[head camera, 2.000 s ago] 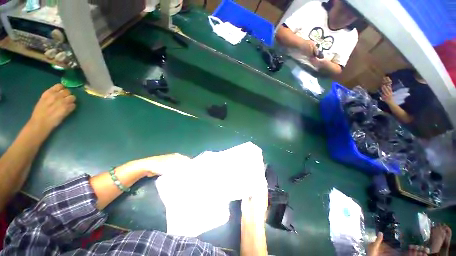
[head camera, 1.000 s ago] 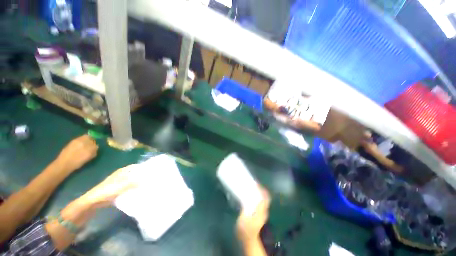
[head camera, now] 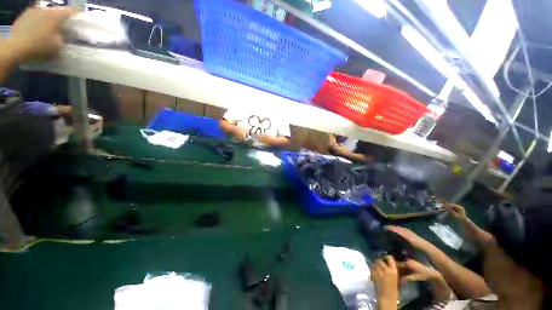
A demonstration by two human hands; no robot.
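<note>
My left hand point(head camera: 39, 39) reaches in from the left edge at shelf height, cut off at the wrist. It grips a whitish bag bundle point(head camera: 94, 29) at the white overhead shelf point(head camera: 181, 82); the bundle is blurred. My right hand is not in view. A stack of white packing bags point(head camera: 163, 295) lies on the green bench at the bottom edge. Black adapters point(head camera: 257, 281) with cords lie to its right, and dark blurred pieces point(head camera: 130, 221) lie farther back. Another white bag stack with a green mark point(head camera: 348, 269) lies further right.
A blue crate point(head camera: 324, 203) holds film-wrapped adapters. A second blue crate point(head camera: 187, 123) stands farther back. Blue point(head camera: 263, 51) and red point(head camera: 369, 103) perforated baskets are on the overhead shelf. Neighbours' hands point(head camera: 393, 269) work at the right; a person in a white shirt point(head camera: 257, 125) is opposite.
The view has swung up and to the right. My left hand now shows at shelf height with a whitish bundle. My right hand, which held white bags, has left the view. A white stack lies on the bench.
</note>
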